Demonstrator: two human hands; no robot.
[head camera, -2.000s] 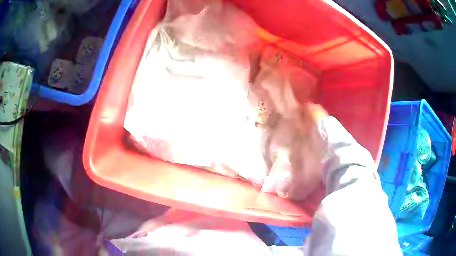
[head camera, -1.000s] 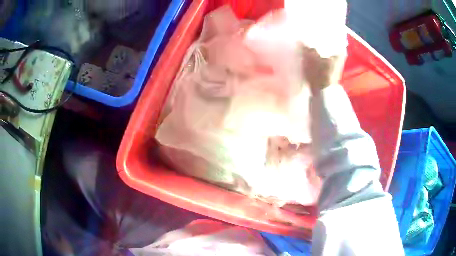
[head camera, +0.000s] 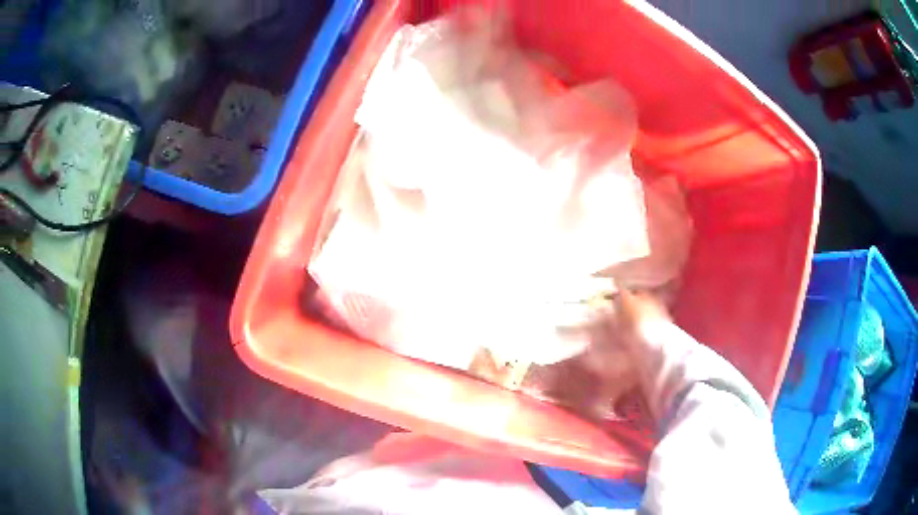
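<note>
A large red bin fills the middle of the view. Whitish plastic bags lie in it, washed out by glare. My right hand is down inside the bin at its lower right, the sleeve coming from the lower right edge. The hand is blurred and partly covered by the bags, so I cannot tell what its fingers hold. My left hand is not in view.
A blue bin with cream housings and clear bags stands at the upper left. A table corner with black cable is at the left. A smaller blue bin with greenish bundles is at the right. A red object is upper right.
My right hand went up to the bin's top right a second ago and is now back down at its lower right. The bags have shifted and bunched. The view has moved slightly.
</note>
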